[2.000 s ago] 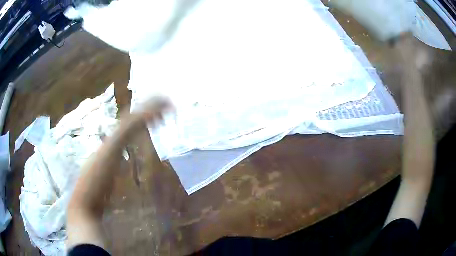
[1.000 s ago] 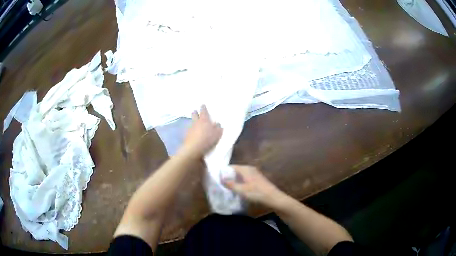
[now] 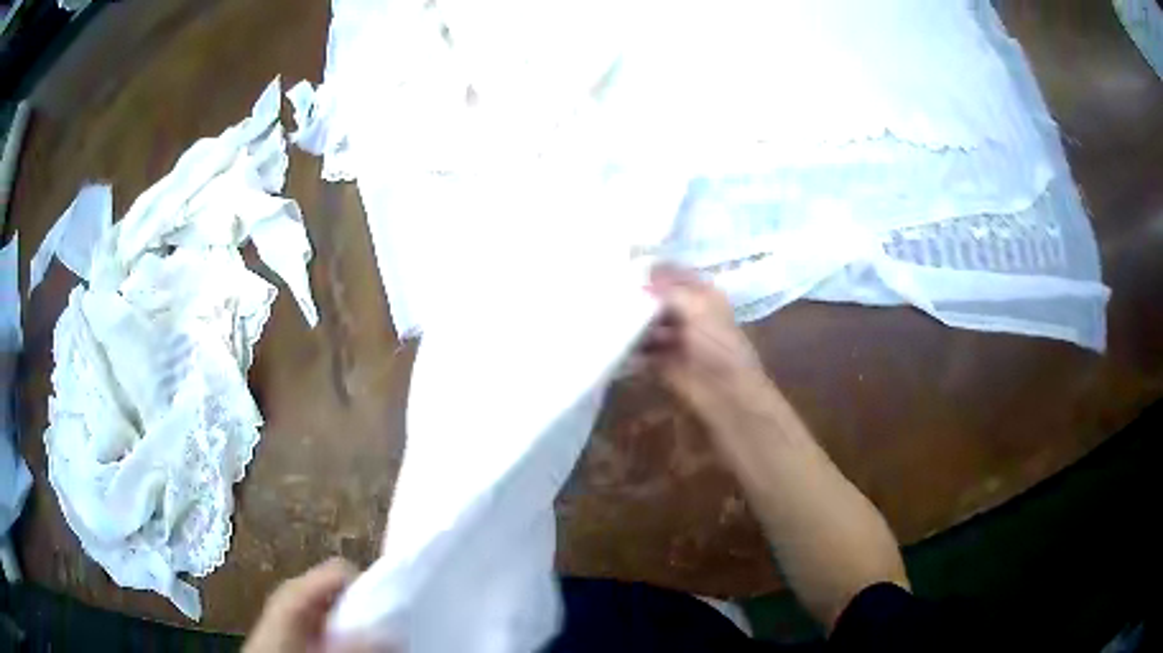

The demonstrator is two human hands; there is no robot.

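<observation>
A white fabric piece [image 3: 491,421] runs from the flat fabric layers towards me, over the near table edge. My left hand [image 3: 313,612], cut off by the bottom edge, holds its near left corner. My right hand [image 3: 689,325] holds its right edge near the front of the layers. The layers of white fabric panels [image 3: 816,102] lie flat; their upper part is overexposed. A striped, patterned band and a sheer edge show at their right front corner. Where the held piece ends on the layers cannot be told.
A crumpled heap of cream fabric [image 3: 153,383] with a scalloped lace edge lies at the left on the brown wooden table [image 3: 319,447]. Bluish-white sheets [image 3: 13,383] show at the far left edge. A pale piece [image 3: 1144,26] is at the top right corner.
My left hand has moved down and left with the fabric's near end. My right hand has moved up to its right edge. The piece is now spread wider than the earlier narrow bunch.
</observation>
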